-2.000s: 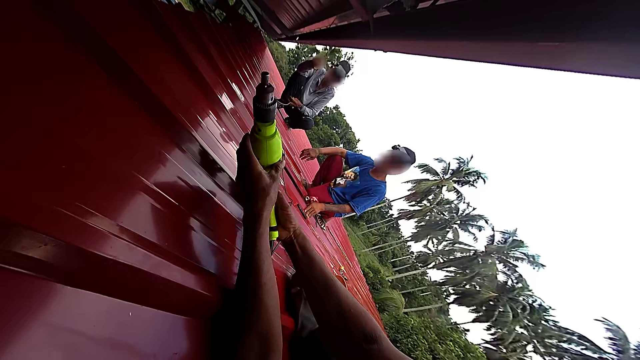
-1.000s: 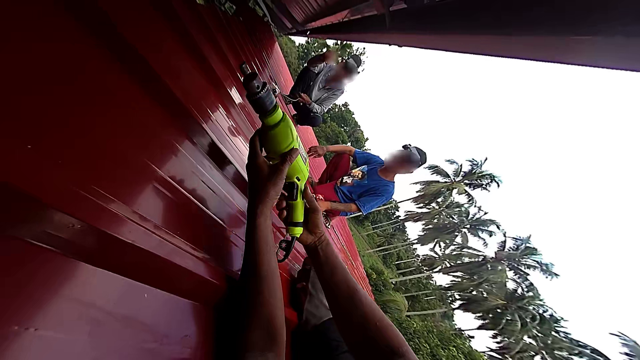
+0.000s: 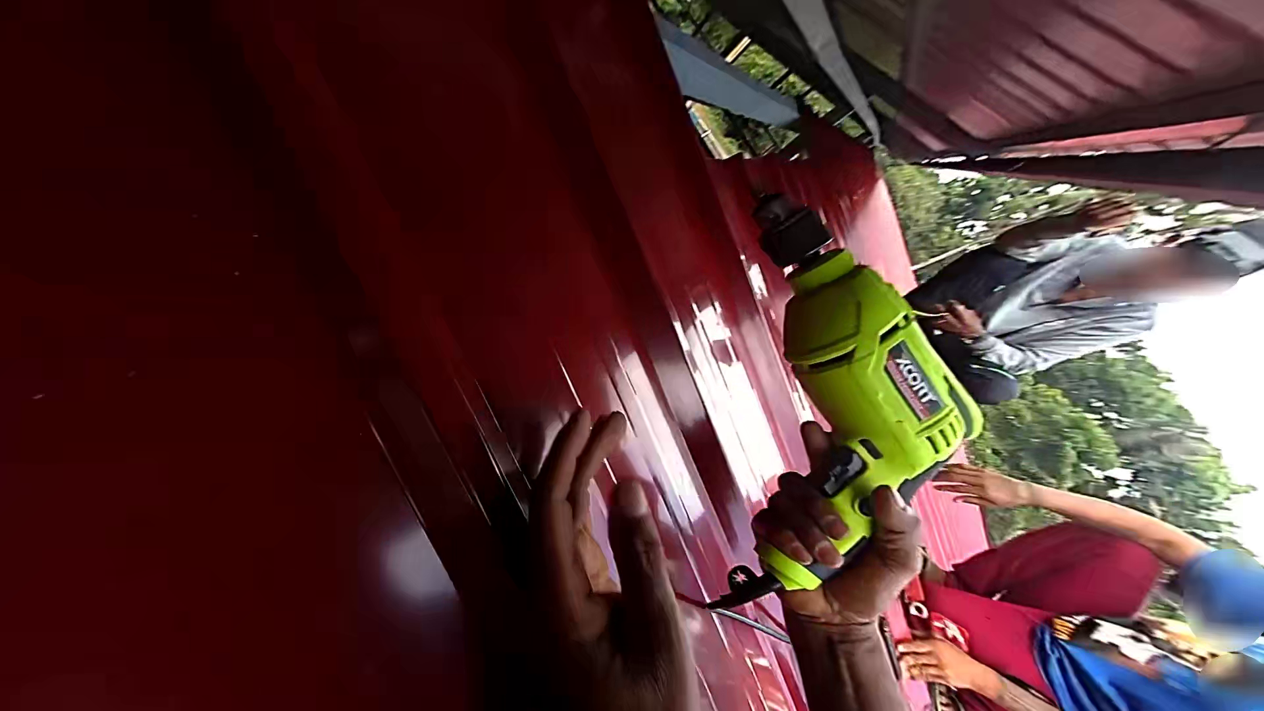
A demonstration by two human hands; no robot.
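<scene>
My right hand (image 3: 854, 553) is closed around the handle of a lime-green XCORT corded power drill (image 3: 874, 370). The black chuck (image 3: 793, 232) points up and left in the view, and a cord leaves the bottom of the handle. Whether a bit sits in the chuck cannot be told. To the left of the drill, my left hand (image 3: 612, 563) is raised with its fingers apart and holds nothing. Both hands are over glossy red ribbed metal roofing sheets (image 3: 553, 247).
A person in a grey top (image 3: 1047, 296) sits beyond the drill. Nearer, at the lower right, is a person in blue and maroon (image 3: 1057, 583), one hand low by the roofing. Metal framing (image 3: 731, 79) and another roof section (image 3: 1076, 69) lie at the top; trees stand behind.
My left hand has let go of the drill and moved left of it; my right hand keeps its hold on the handle. The view has swung and the drill looks much nearer.
</scene>
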